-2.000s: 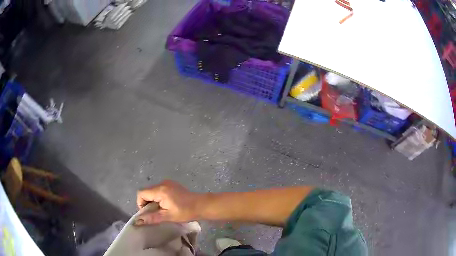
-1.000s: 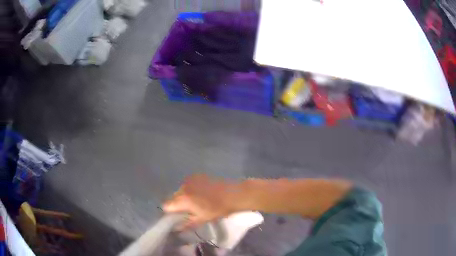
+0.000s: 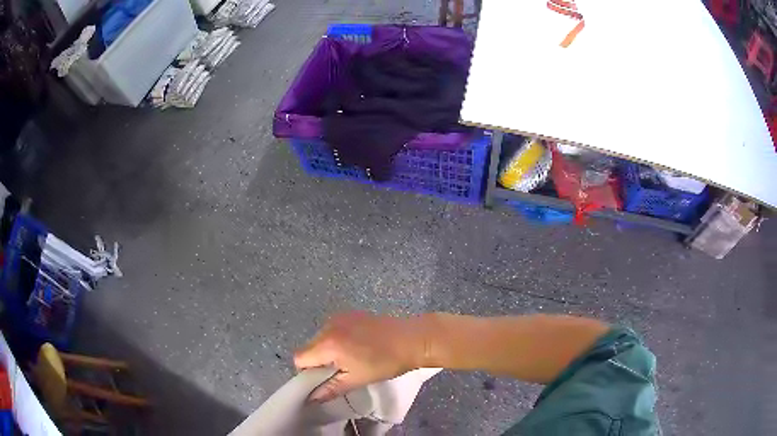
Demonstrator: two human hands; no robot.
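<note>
My right hand [image 3: 353,353] is at the bottom centre, reaching in from the right in a green sleeve. Its thumb and fingers pinch the edge of a beige garment [image 3: 285,410], which looks like a jacket. The cloth hangs below the hand and runs off the bottom edge of the picture, so most of it is hidden. My left hand is out of the picture.
A blue crate [image 3: 439,170] lined with purple cloth holds dark garments. A white table [image 3: 613,94] with an orange-red strip stands at the upper right, with bags beneath. A wooden stool [image 3: 53,383], blue crate [image 3: 17,272] and white bin [image 3: 149,51] are at left.
My right hand and the garment edge have shifted right in the picture. The view has also turned, showing more of the white bin and bundles at the upper left. The hand still grips the cloth.
</note>
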